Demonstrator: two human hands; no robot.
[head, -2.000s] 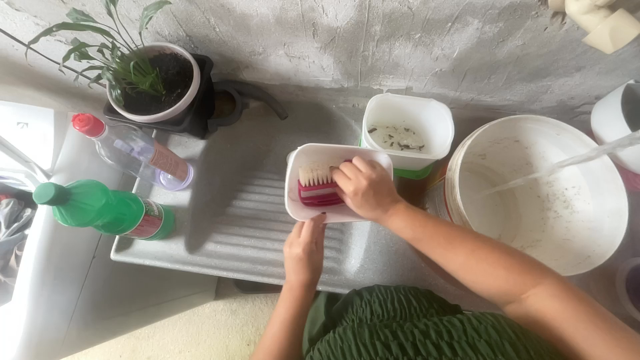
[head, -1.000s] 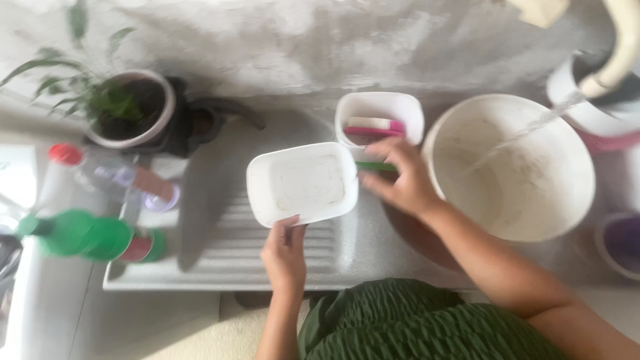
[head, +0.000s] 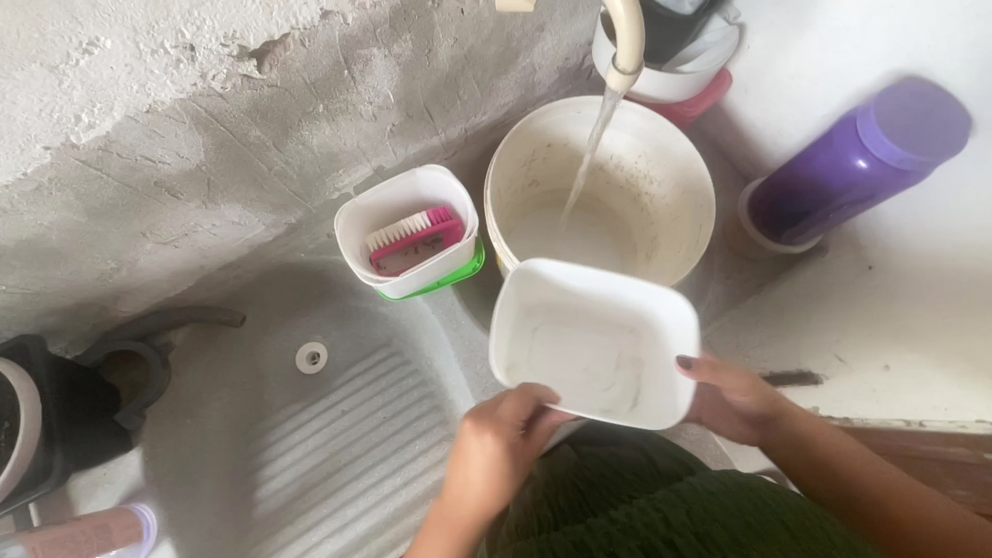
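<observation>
A white plastic container (head: 593,349) is held in front of my body by both hands. My left hand (head: 500,442) grips its near left rim, and my right hand (head: 728,399) grips its right side with the thumb on the rim. Just beyond it stands a large off-white plastic bucket (head: 666,194), into which water runs from a beige tap (head: 628,46). To the left, a scrubbing brush (head: 415,242) with a pink body and white and pink bristles lies inside another white container (head: 353,232). A green lid (head: 438,287) shows beneath that container.
A ribbed washboard sink (head: 333,449) with a white drain (head: 311,357) spreads to the left, beside a black plastic holder (head: 77,403) and a plant pot (head: 23,426). At right stands a purple bottle (head: 845,178). A rough plaster wall (head: 194,139) runs behind.
The view has swung right. Two seconds ago the brush was inside the container in my hands; now it lies in the other container. My right hand has come to the held container's right side.
</observation>
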